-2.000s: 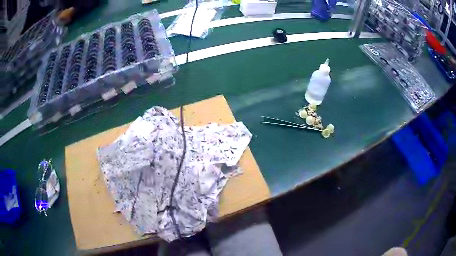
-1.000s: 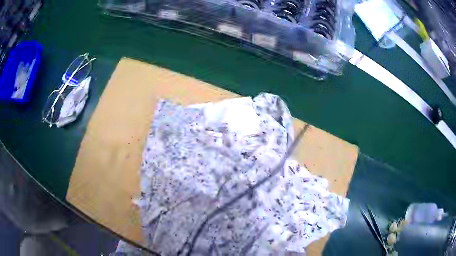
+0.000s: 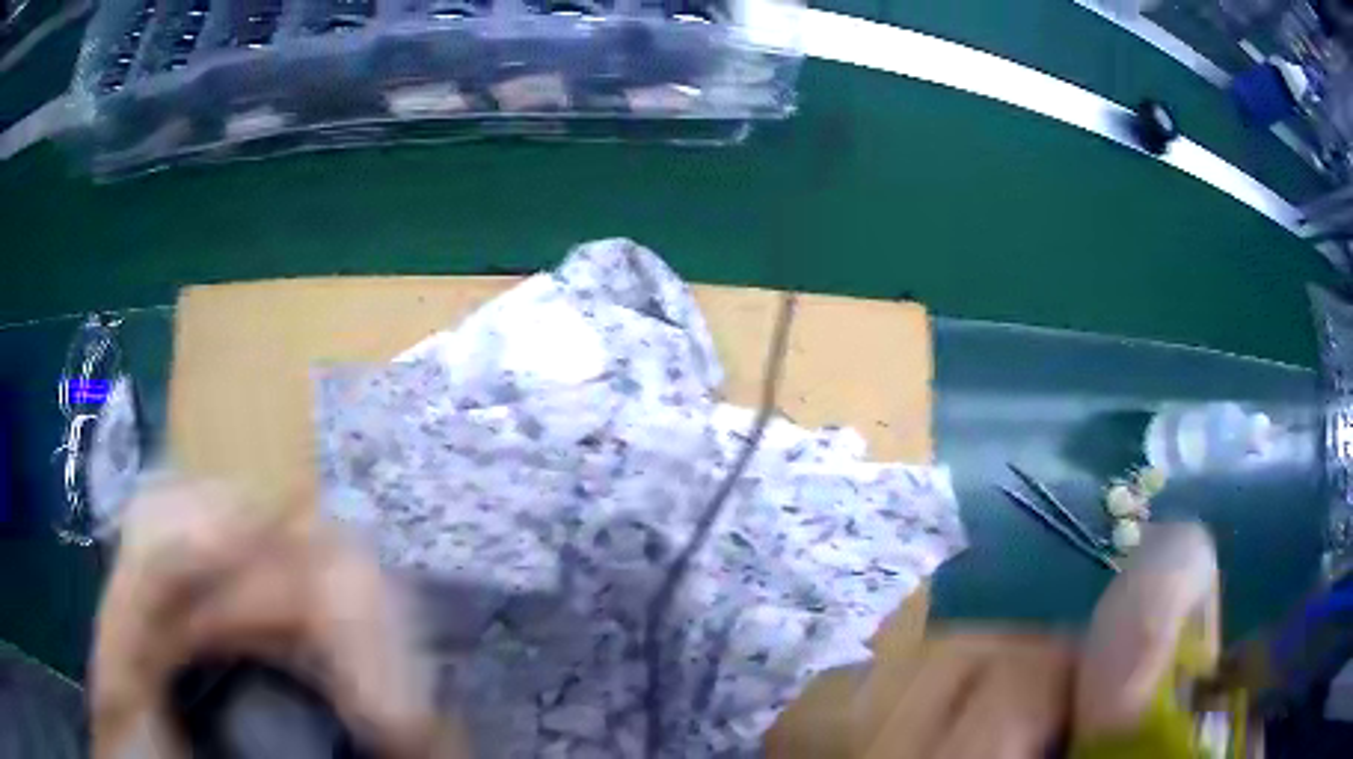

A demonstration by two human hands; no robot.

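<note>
My left hand [image 3: 260, 593], blurred, is at the lower left and holds a black round part [image 3: 260, 712] with a greyish centre, cut by the bottom edge. My right hand [image 3: 1039, 675], also blurred, is at the lower right and holds a yellow-bodied tool [image 3: 1165, 712] with a blue part at its right. The tool's tip cannot be made out. A crumpled whitish cloth [image 3: 594, 489] with dark specks lies between the hands on a tan board [image 3: 238, 371]. A dark cable [image 3: 727, 489] crosses the cloth.
A clear tray of black parts [image 3: 445, 89] stands beyond the board. Thin tweezers [image 3: 1061, 519], small pale yellowish pieces [image 3: 1128, 512] and a clear bottle [image 3: 1209, 441] lie at right. Spectacles [image 3: 82, 430] lie at left. A small black part [image 3: 1153, 126] sits on a white strip.
Both hands have come into view from below, the left with the black part and the right with the yellow tool. The camera view has turned, so the board now appears nearly straight.
</note>
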